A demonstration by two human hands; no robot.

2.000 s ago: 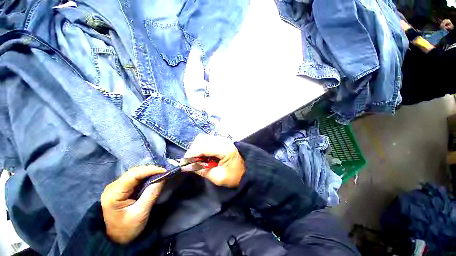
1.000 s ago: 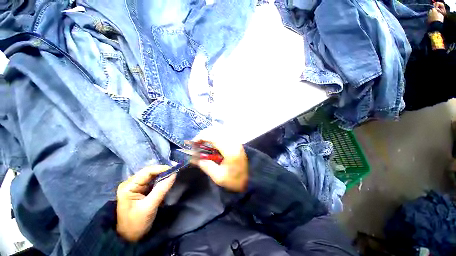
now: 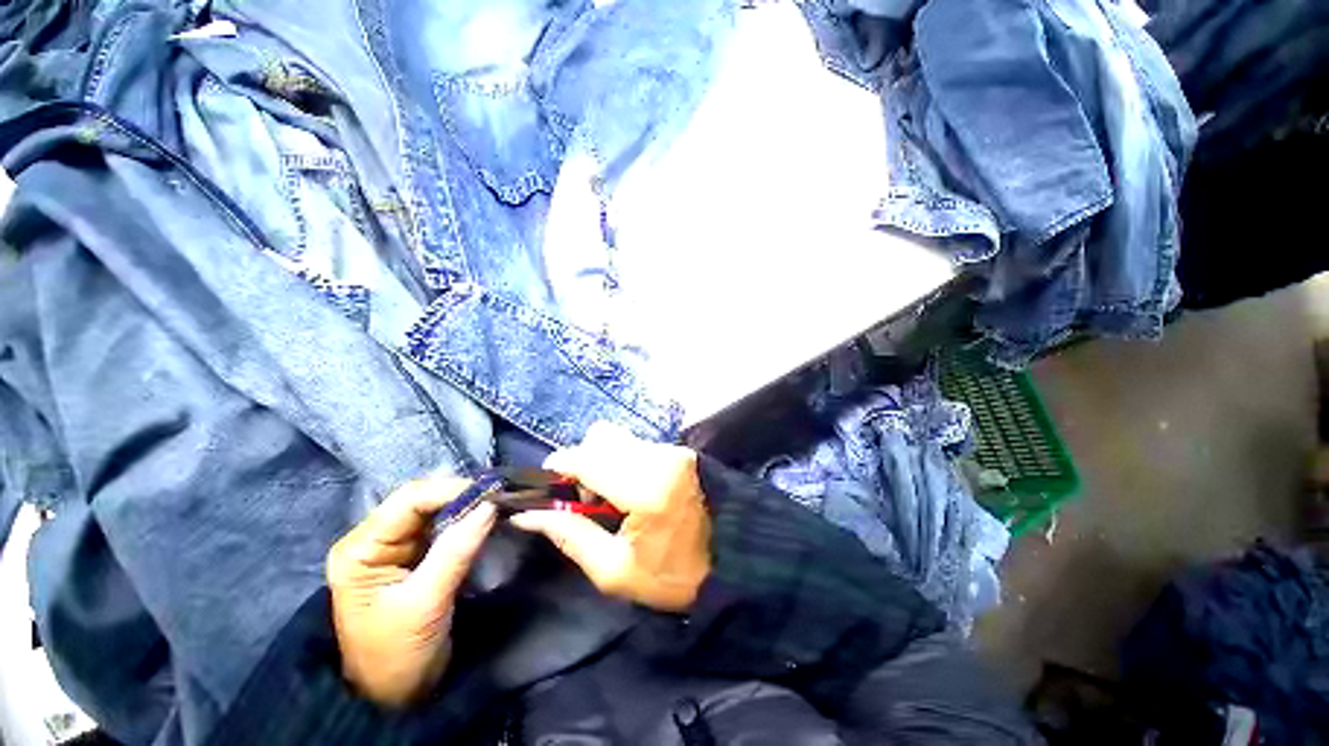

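A large blue denim garment (image 3: 175,437) lies over the table's left side and down to my lap. My left hand (image 3: 401,583) pinches its stitched hem edge (image 3: 469,500) between thumb and fingers. My right hand (image 3: 641,522) holds small snips with a red grip (image 3: 586,509) just right of my left fingertips. The dark blades point left at the hem and lie close to it. Whether they touch the cloth or are closed on a thread is too small to tell.
Faded denim garments (image 3: 481,117) heap on the white table (image 3: 758,219) beyond my hands. More denim (image 3: 1006,131) hangs over its right edge. A green crate (image 3: 1013,437) stands beside denim pieces (image 3: 889,481). A dark denim pile (image 3: 1239,634) lies on the floor at lower right.
My right hand and the snips have come down and left, close to my left fingertips. The other person's hand at upper right no longer shows.
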